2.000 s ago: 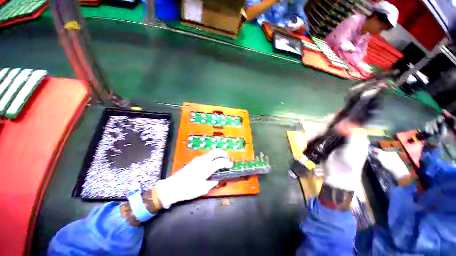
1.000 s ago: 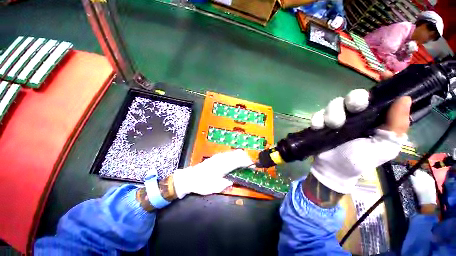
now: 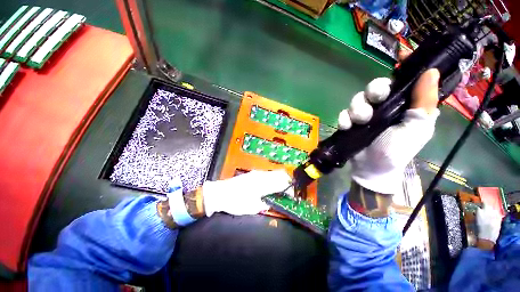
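My right hand (image 3: pixel 390 140), in a white glove with a bare thumb, grips a black electric screwdriver (image 3: pixel 365 122). Its tip, below a yellow ring, points down at a green circuit board (image 3: pixel 302 211) on a dark strip. My left hand (image 3: pixel 248 193), gloved, holds the left end of this board, tilted over the lower part of the orange fixture (image 3: pixel 236 148). The screwdriver hides where the tip meets the board. Two green boards (image 3: pixel 276 149) lie in the fixture's upper pockets. A black screw tray (image 3: pixel 171 140) full of whitish screws stands left of the fixture.
A red-orange board (image 3: pixel 68 120) with green-and-white strips (image 3: pixel 43 40) is at the left. A metal upright (image 3: pixel 142 40) stands behind the tray. The green conveyor (image 3: pixel 239 51) runs beyond. The cord (image 3: pixel 456 148) hangs at right. Silver ribbed strips (image 3: pixel 415 251) and another worker's gloved hand (image 3: pixel 488 222) are at right.
My right hand has brought the screwdriver from the right side to the board and now holds it more steeply. My left hand still holds the board, now angled down to the right. The view has shifted.
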